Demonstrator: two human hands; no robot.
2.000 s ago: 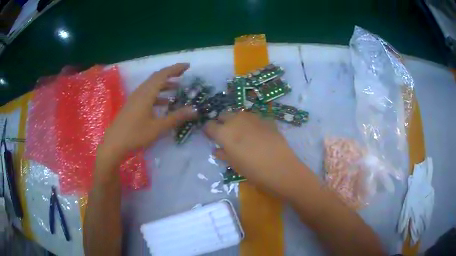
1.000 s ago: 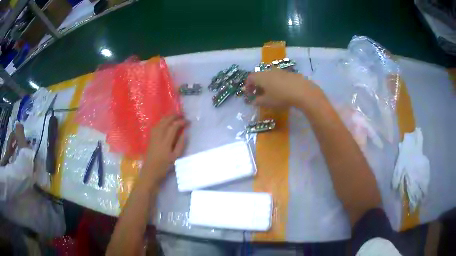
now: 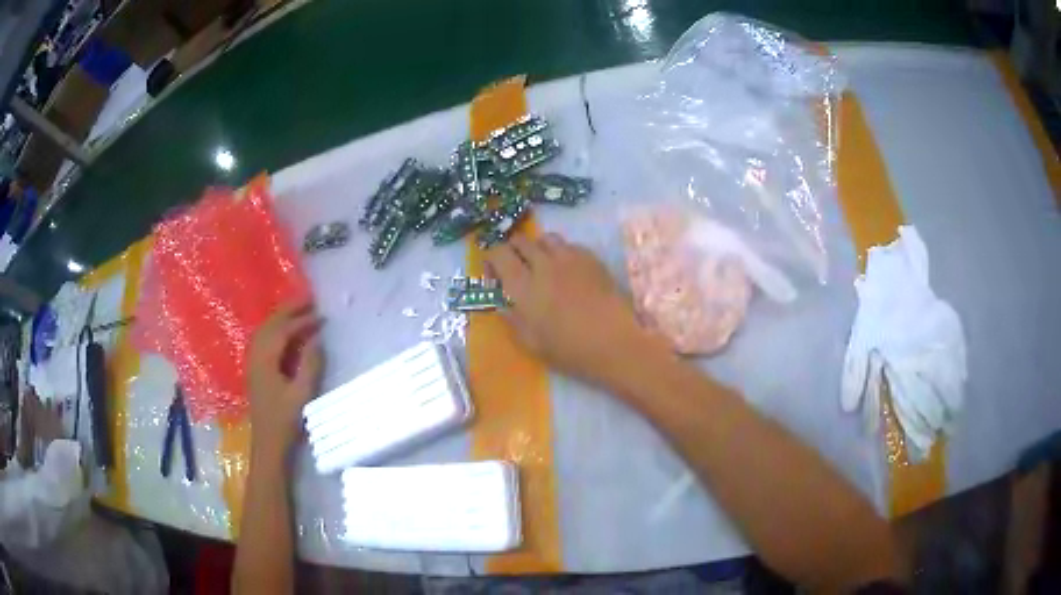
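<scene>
Green circuit boards lie in a pile at the bench's middle. One board lies below the pile, beside small white plastic pieces. My right hand is at that board's right end, fingers bent; whether the fingertips grip it I cannot tell. My left hand rests at the lower right edge of the red bubble bags, fingers curled, nothing visible in it. Two white housing shells lie near the front, the lower one closest to me.
A small board lies left of the pile. Side cutters and a dark stick-shaped tool lie left. Right are a salmon-pink lump, a clear bag and white gloves. A green conveyor runs behind. Another person's white sleeve shows far left.
The view has shifted. My right hand has moved from the pile down to the single board. My left hand has moved from the pile to the red bags. A second shell now shows below the first.
</scene>
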